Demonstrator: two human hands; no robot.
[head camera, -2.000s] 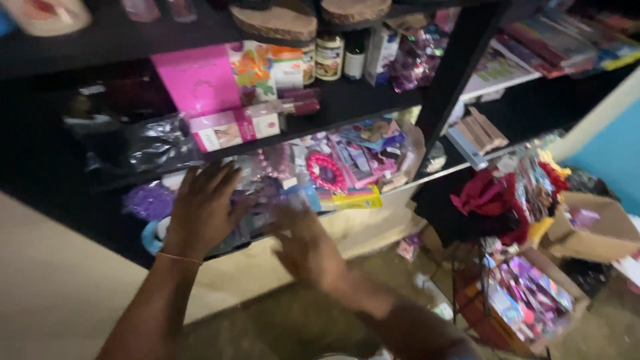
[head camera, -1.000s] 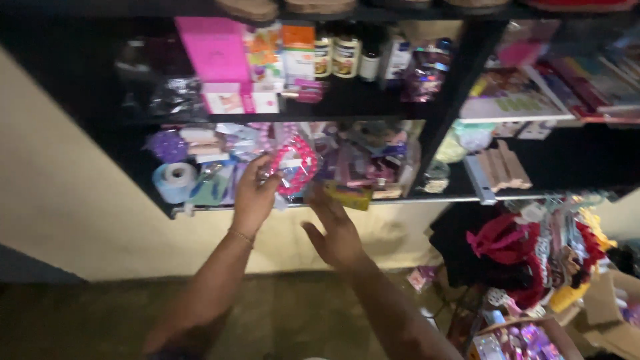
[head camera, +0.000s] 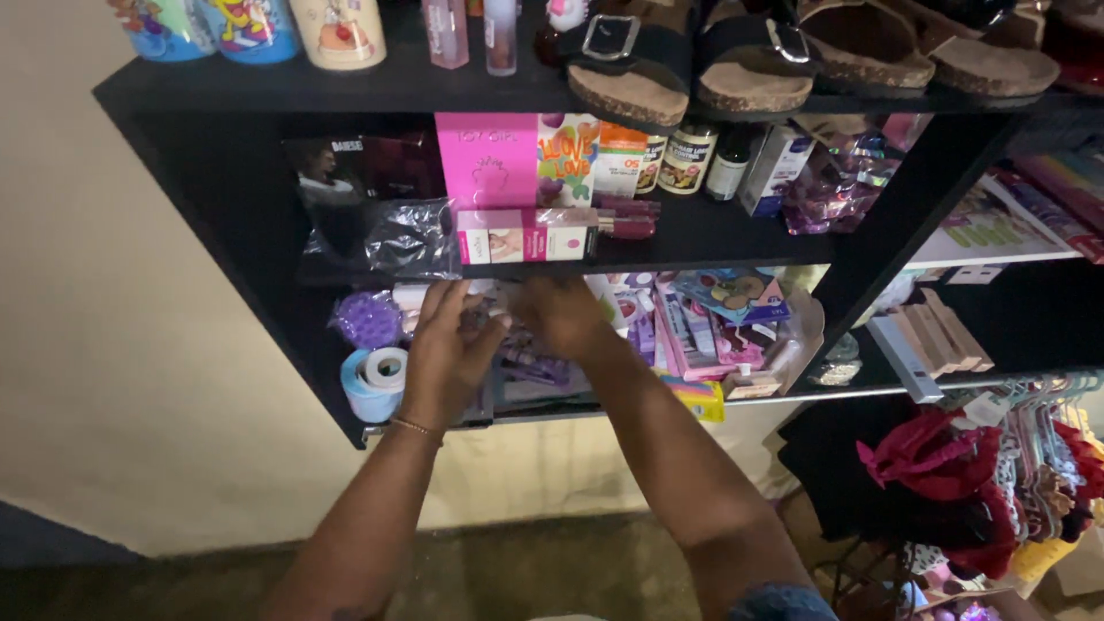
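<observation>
My left hand (head camera: 453, 349) reaches into the lower compartment of a black shelf (head camera: 707, 250), its fingers spread over small packaged items; whether it grips one cannot be told. My right hand (head camera: 556, 315), blurred, is deeper in beside it, its fingertips hidden. Left of them lie a purple spiky ball (head camera: 367, 319) and a blue-and-white roll (head camera: 373, 384). Purple packets (head camera: 539, 369) lie below the right hand. Further right are pink packages (head camera: 690, 332), a blue illustrated card pack (head camera: 733, 295) and a yellow packet (head camera: 697, 397) at the shelf's front edge.
Above the hands, a boxed cream (head camera: 526, 237), a pink box (head camera: 489, 159) and bottles (head camera: 687, 159) stand on the middle shelf. Sandals (head camera: 634, 65) and decorated bottles (head camera: 338, 33) line the top. Slim boxes (head camera: 936, 336) lie right of the divider. Clothes (head camera: 940, 457) hang at the lower right.
A second ago my left hand held a bright pink beaded item in clear wrap; it no longer shows. My right hand has moved from the shelf's front edge into the compartment. The view is nearer the shelf.
</observation>
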